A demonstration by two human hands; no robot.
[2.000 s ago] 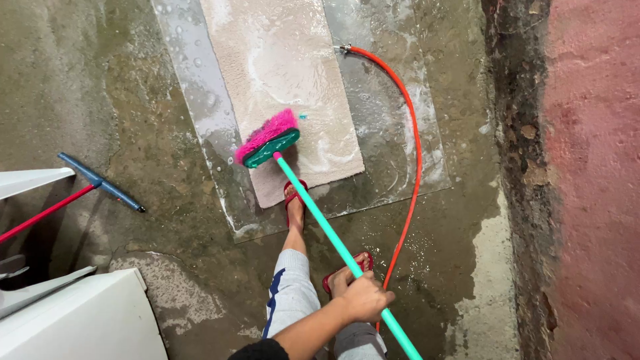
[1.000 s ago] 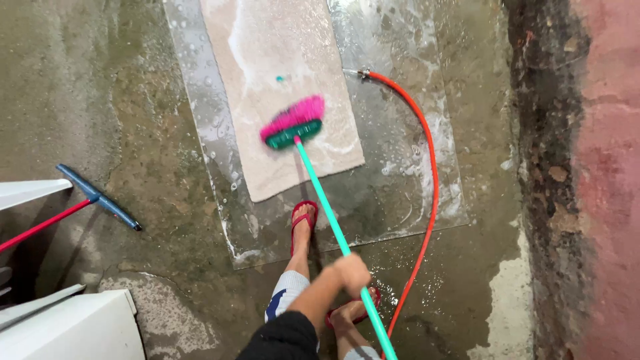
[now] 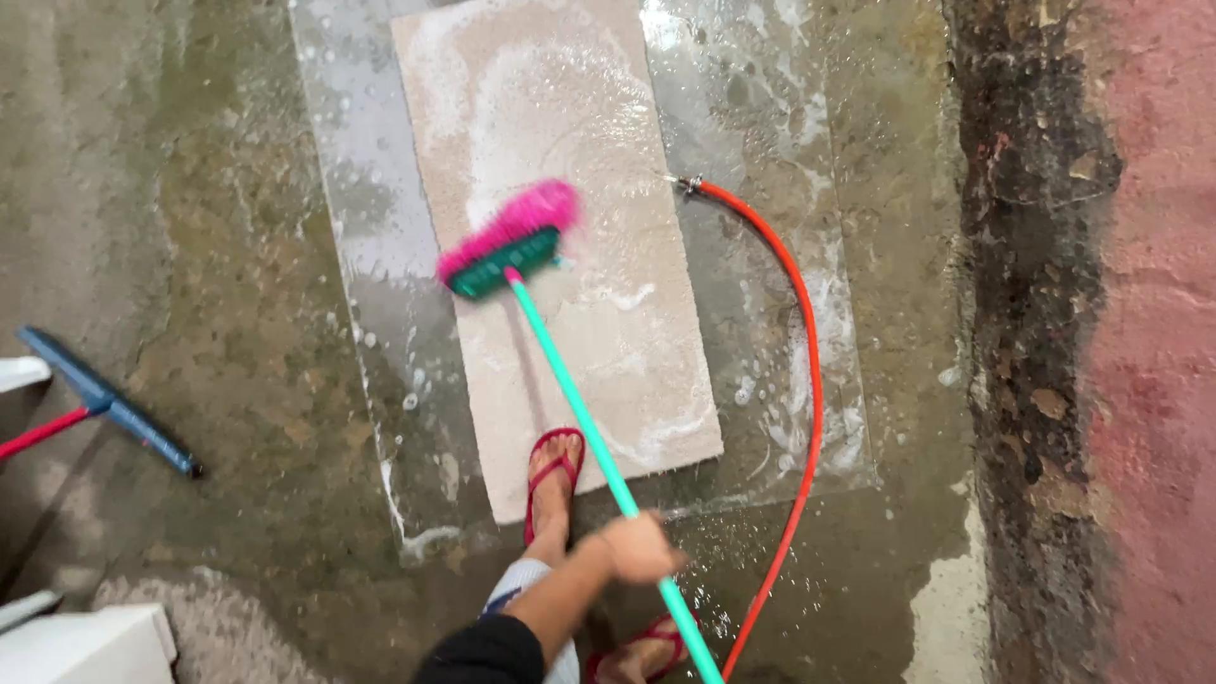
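My left hand [image 3: 641, 548], below a black sleeve, is closed around the turquoise handle of a broom [image 3: 578, 394]. The broom's head, a green block with blurred pink bristles [image 3: 518, 223], is over the left part of a soapy beige rug [image 3: 608, 332]. The rug lies on a wet transparent sheet [image 3: 370, 275] on the floor. One foot in a red flip-flop [image 3: 554, 475] is at the rug's lower edge; the other foot [image 3: 655, 651] is lower right. My right hand is not in view.
An orange hose [image 3: 807, 332] with a metal end curves along the rug's right side. A blue squeegee [image 3: 114, 404] with a red handle is at left, near white objects [image 3: 90, 646]. A pink wall [image 3: 1159, 380] with a dark, worn base runs along the right.
The rug's lower left corner, clear of the foot one second ago, now lies beside it. The broom head has shifted over the rug, toward its left edge since one second ago. My left hand keeps holding the handle.
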